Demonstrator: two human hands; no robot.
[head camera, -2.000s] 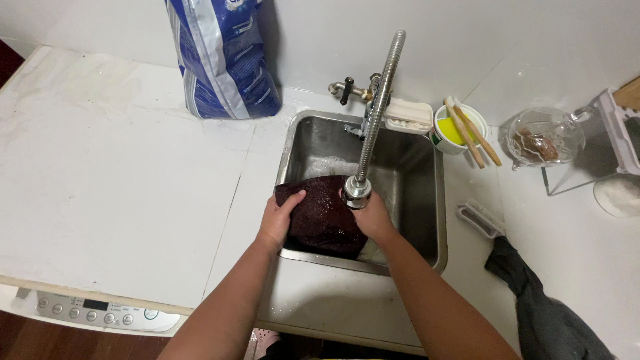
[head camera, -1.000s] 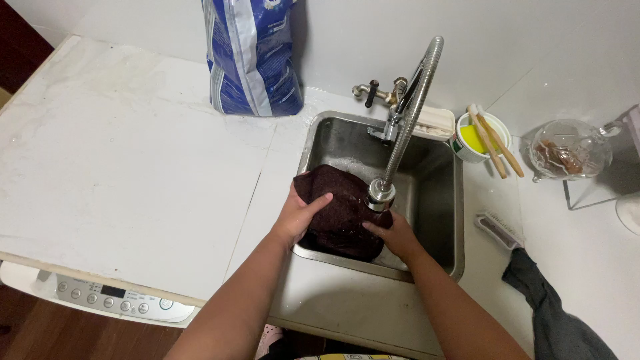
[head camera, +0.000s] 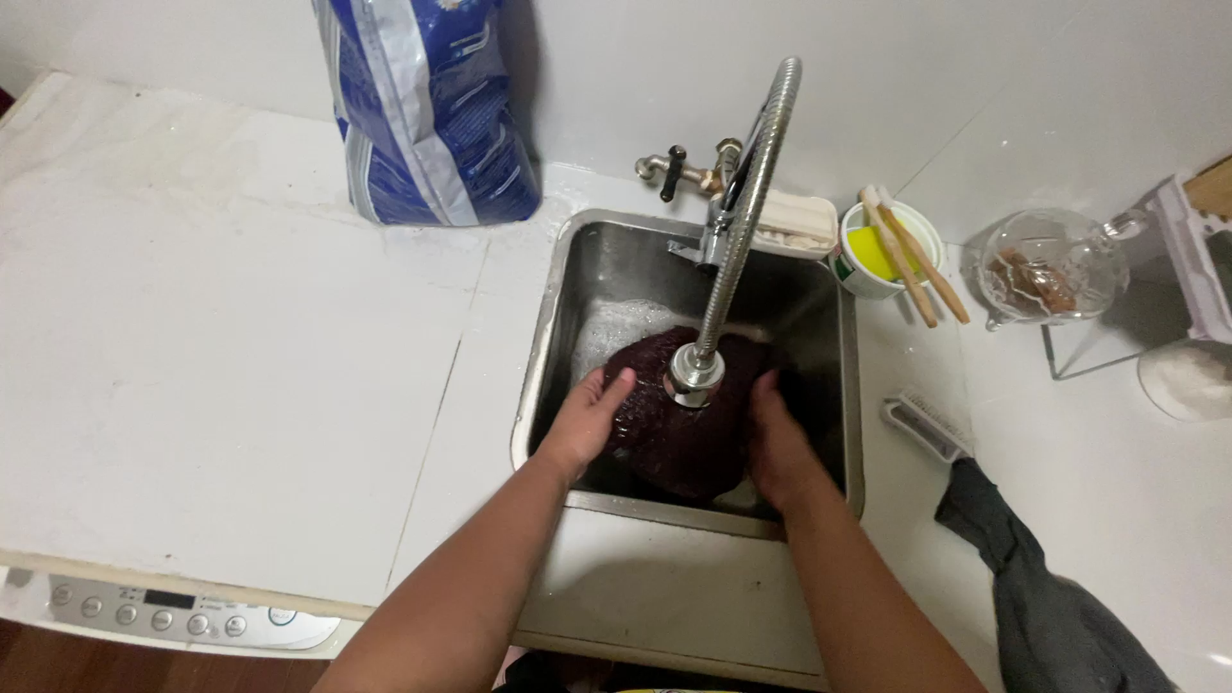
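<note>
A wet, dark maroon cloth item (head camera: 688, 448) is spread in the stainless steel sink (head camera: 857, 423), under the spray head (head camera: 695, 373) of a flexible metal faucet. My left hand (head camera: 585, 414) grips its left edge, thumb on top and fingers hidden beneath. My right hand (head camera: 778, 438) is at the item's right side, thumb up; its fingers are mostly hidden, so whether they grip is unclear. Foamy water (head camera: 616, 332) lies in the sink behind the item.
Behind the sink are a tap (head camera: 674, 173) and a soap dish (head camera: 794, 223). Right of it are a white tub (head camera: 890, 252) with wooden-handled tools, a brush (head camera: 924, 425), a dark cloth (head camera: 1039, 597) and a glass vessel (head camera: 1054, 269). A blue bag (head camera: 433, 115) stands back left.
The maroon item sits lower in the sink and is spread wider. My hands have moved farther apart along its sides, and my right hand has moved away from the spray head.
</note>
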